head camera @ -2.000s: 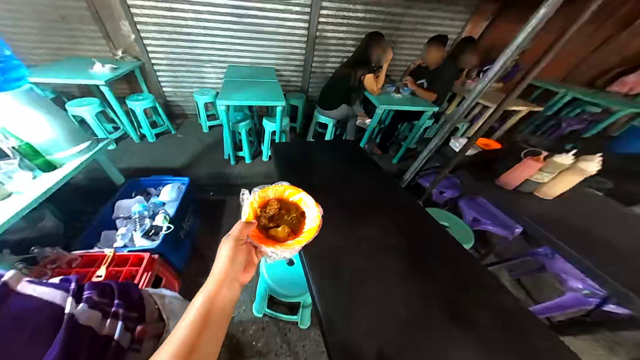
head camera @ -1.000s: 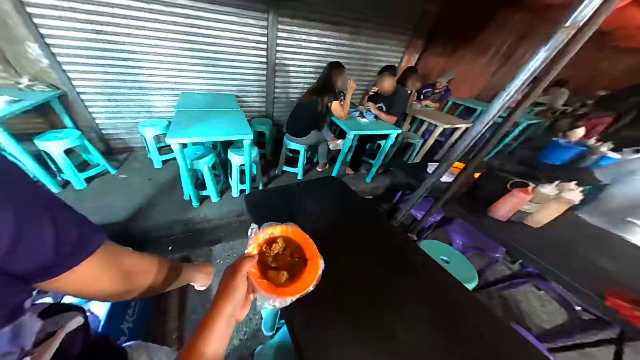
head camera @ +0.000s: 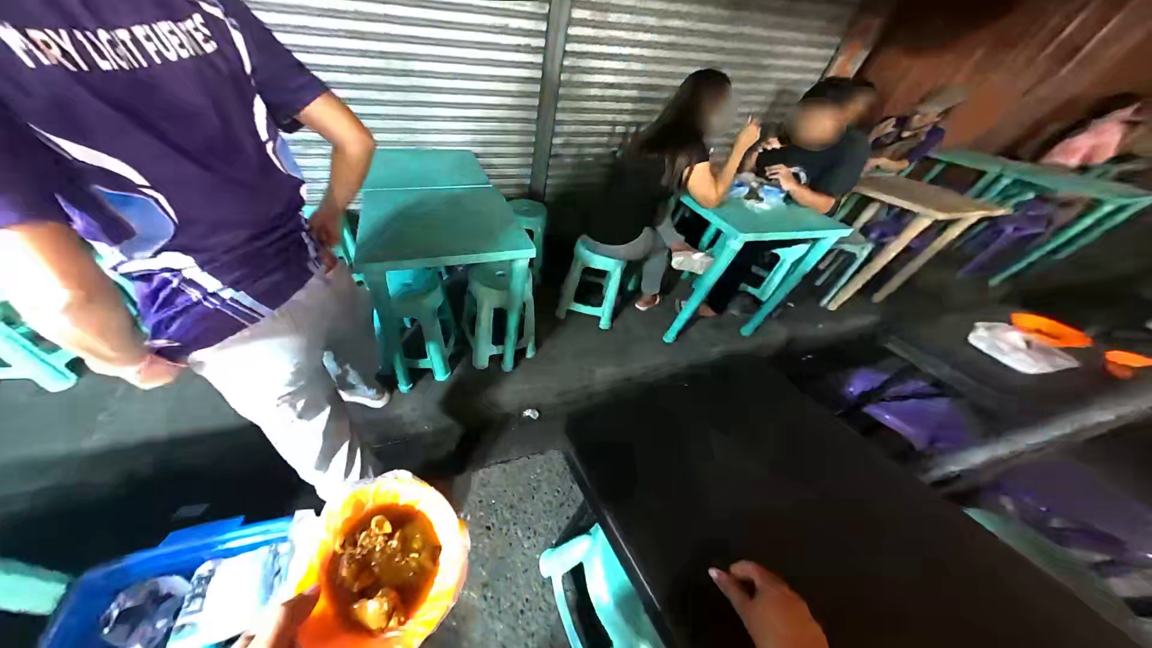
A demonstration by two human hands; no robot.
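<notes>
An orange bowl [head camera: 450, 549] lined with clear plastic holds chunks of meat in dark red-brown sauce [head camera: 382, 567]. My left hand [head camera: 279, 621] grips its left rim at the lower edge of the view, thumb on the rim; most of that hand is cut off. To the right, my right hand [head camera: 765, 603] is over the near part of the black table [head camera: 774, 468], fingers partly curled and nothing in them. Whether it touches the tabletop cannot be told. The bowl is left of the table, above the floor beside a blue crate.
A person in a purple shirt [head camera: 171, 144] stands close at left, beyond the blue crate [head camera: 90, 585] of bottles. A turquoise stool [head camera: 612, 585] is tucked beside the black table. Turquoise tables [head camera: 441, 216] and seated people are farther back; purple stools [head camera: 909, 405] stand at right.
My right hand has come into view over the black table. The person in purple now stands upright at left, where only an arm and part of the shirt showed earlier. The view has shifted.
</notes>
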